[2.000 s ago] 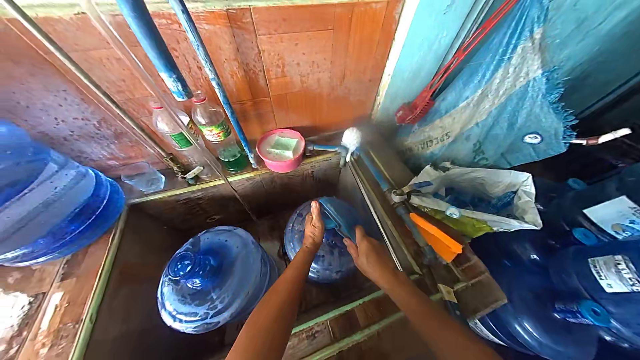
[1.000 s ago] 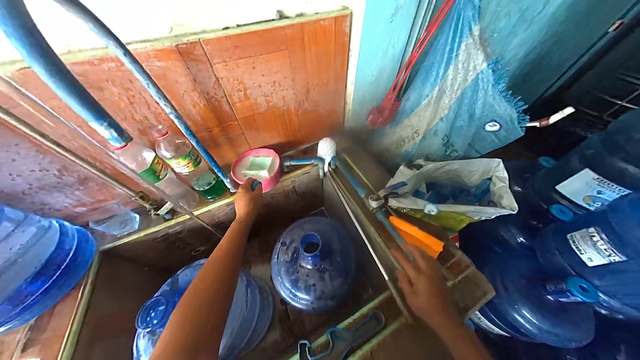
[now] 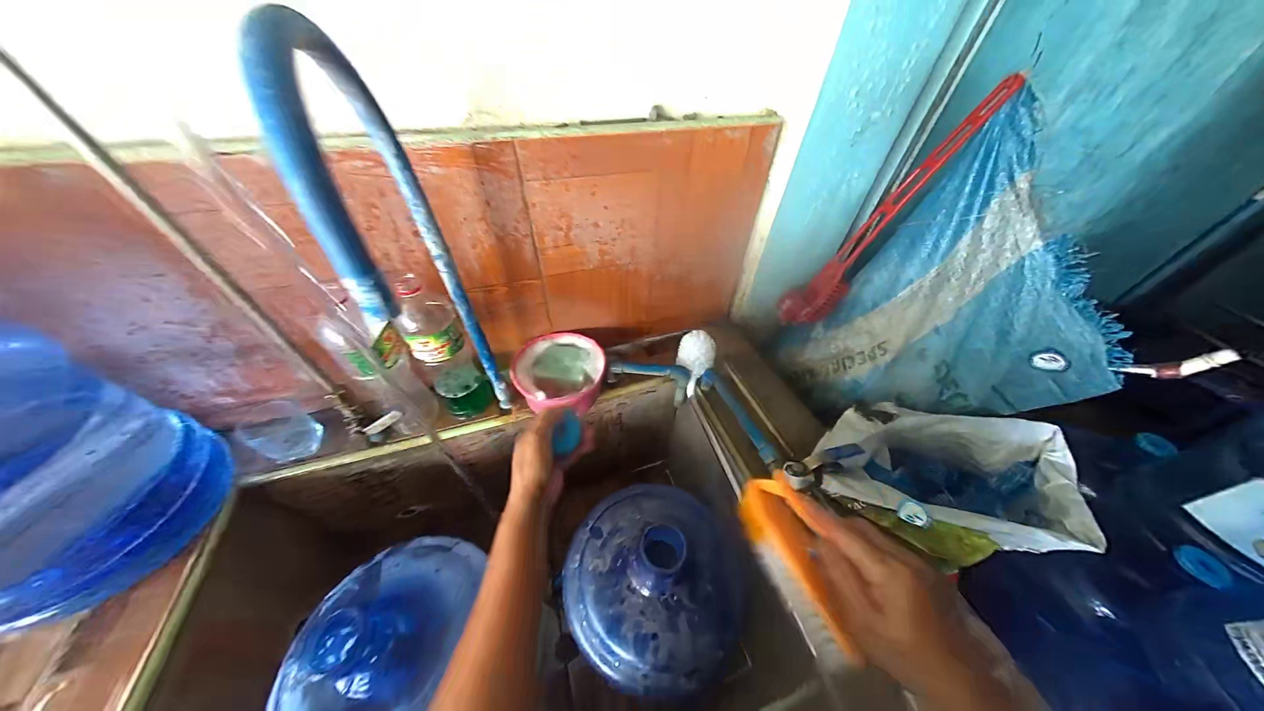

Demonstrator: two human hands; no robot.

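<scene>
My left hand (image 3: 538, 464) is closed on a small round blue object (image 3: 567, 433), possibly a cap, right at the near side of a pink bowl (image 3: 559, 370) on the basin ledge. Whether the fingers also grip the bowl cannot be told. My right hand (image 3: 869, 583), blurred, holds an orange brush (image 3: 795, 563) with pale bristles over the right side of the basin. Between the hands, an uncapped blue water jug (image 3: 647, 602) stands upright in the basin. Another blue jug (image 3: 385, 632) stands to its left, partly behind my left forearm.
Plastic bottles (image 3: 434, 346) and a blue hose (image 3: 316, 168) stand behind the basin. A white round brush (image 3: 696, 351) rests near the blue pipe (image 3: 741, 415). An open white sack (image 3: 1066, 484) and more jugs (image 3: 1047, 602) are at right; a large jug (image 3: 109, 474) is at left.
Both hands were at the middle jug with a blue tool two seconds ago. My left hand has moved to the pink bowl. My right hand has taken up the orange brush from the right ledge.
</scene>
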